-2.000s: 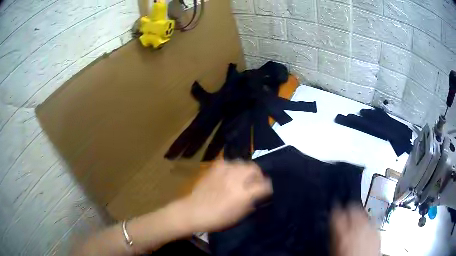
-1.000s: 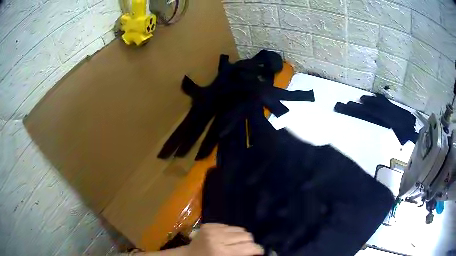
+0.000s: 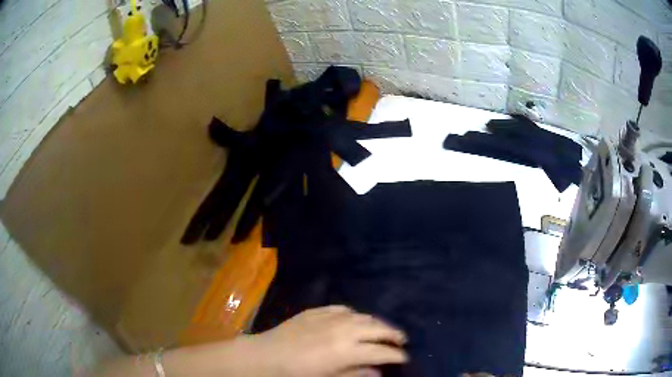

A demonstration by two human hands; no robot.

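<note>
A large black garment panel (image 3: 435,258) lies spread on the white table left of the machine head, its right edge nearly straight. My left hand (image 3: 335,342) rests palm down on the panel's lower left part, fingers slightly apart and pointing right. My right hand is almost wholly out of the picture; only a small skin-coloured sliver (image 3: 477,375) shows at the bottom edge, and its fingers cannot be seen. The off-white sewing machine head (image 3: 597,213) stands at the right. The needle area is not clearly visible.
Black fabric strips (image 3: 295,140) fan out over the orange table edge (image 3: 236,291) and brown cardboard (image 3: 133,199). A smaller black stack (image 3: 519,143) lies near the brick-patterned wall. A dark-handled tool (image 3: 648,70) stands on the machine head. A yellow object (image 3: 134,55) hangs at upper left.
The panel has been turned and flattened, and its right corner has drawn back from the machine head. My left hand now lies further onto it. The view has shifted right.
</note>
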